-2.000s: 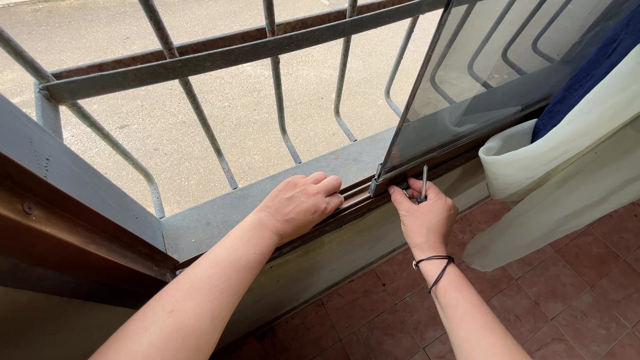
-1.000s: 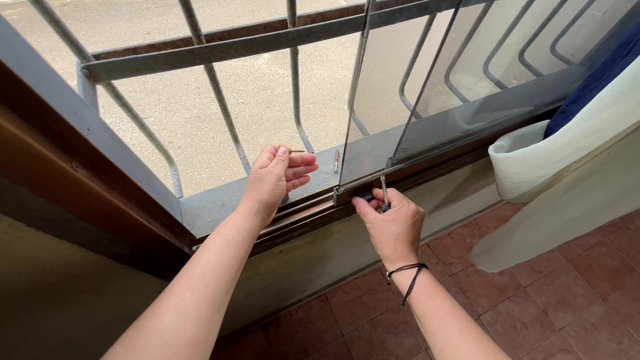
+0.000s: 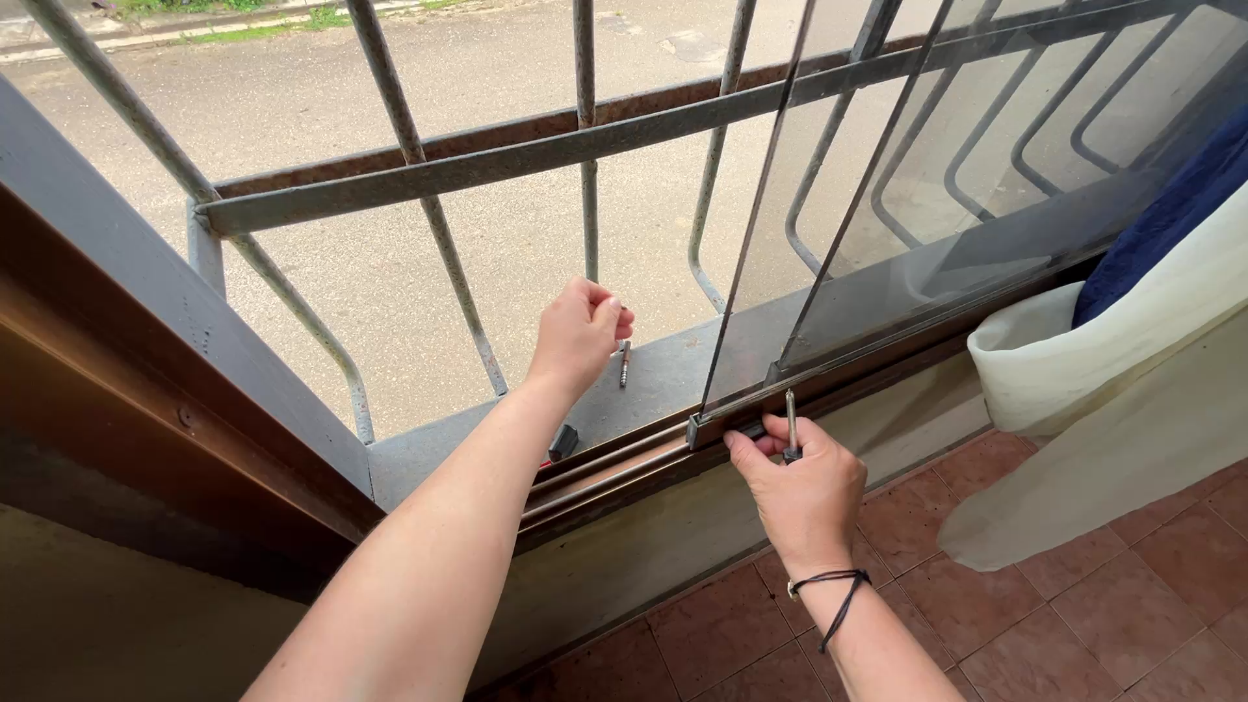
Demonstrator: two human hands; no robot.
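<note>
My left hand is raised above the outer sill, its fingers pinching a small thin object whose tip barely shows. My right hand holds a small screwdriver with its shaft pointing up. Thumb and fingertips of that hand touch the bottom rail of a sliding glass pane, near the pane's end cap. A second pane stands behind it. To the left of the end cap, the metal window track is exposed. A small threaded metal piece lies on the sill beneath my left hand.
A dark-ended object lies on the sill beside my left forearm. Metal security bars stand outside. The brown window frame rises at left. A white curtain with a blue cloth hangs at right over the tiled floor.
The front glass pane has slid left along the track, with my right hand at its rail. My left hand has lifted off the track and turned with its fingers closed.
</note>
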